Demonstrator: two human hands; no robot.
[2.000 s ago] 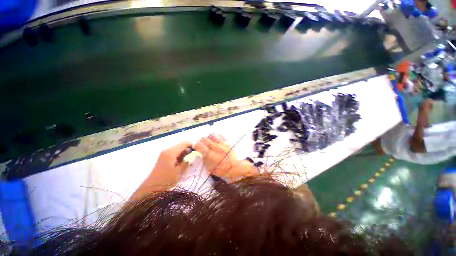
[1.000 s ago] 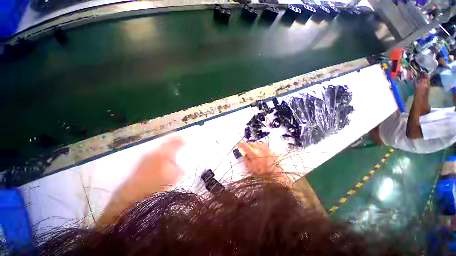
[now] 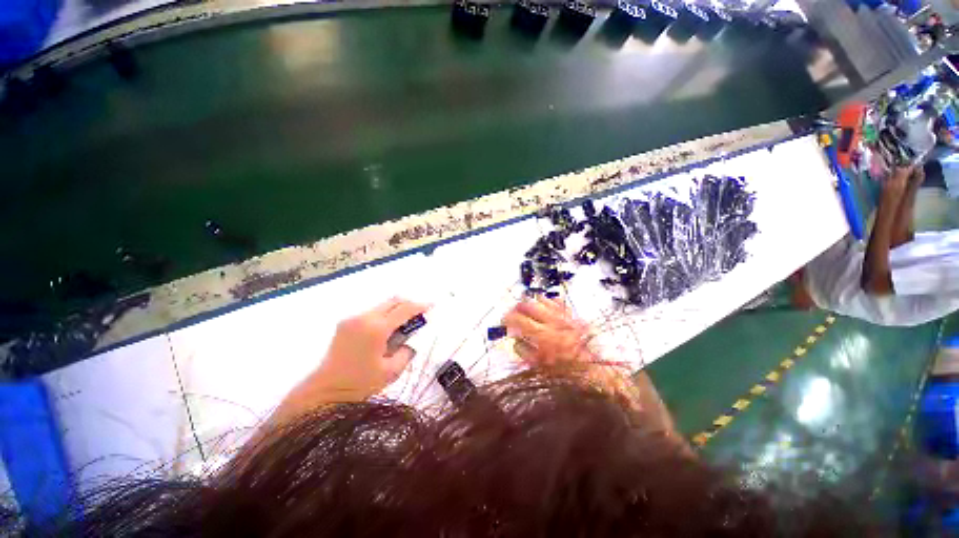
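My left hand (image 3: 368, 352) holds a black housing (image 3: 406, 331) between thumb and fingers above the white tabletop. My right hand (image 3: 552, 334) holds a small black part (image 3: 497, 332) at its fingertips, to the right of the left hand and apart from it. A row of joined housings (image 3: 454, 380) lies on the table between the hands, its near end hidden by my hair. A heap of small black parts (image 3: 547, 263) lies beyond my right hand, beside a clear plastic bag (image 3: 689, 236) with black parts under or inside it.
The green conveyor belt (image 3: 347, 137) runs beyond the belt edge rail (image 3: 421, 226). Black blocks (image 3: 576, 15) stand along its far side. A blue bin (image 3: 37, 452) is at the left. Another person's arm (image 3: 889, 231) shows at the right. My hair covers the near edge.
The hands, together two seconds ago, are apart. My left hand, blurred and seemingly empty a second ago, now holds a black housing. My right hand still holds the small part.
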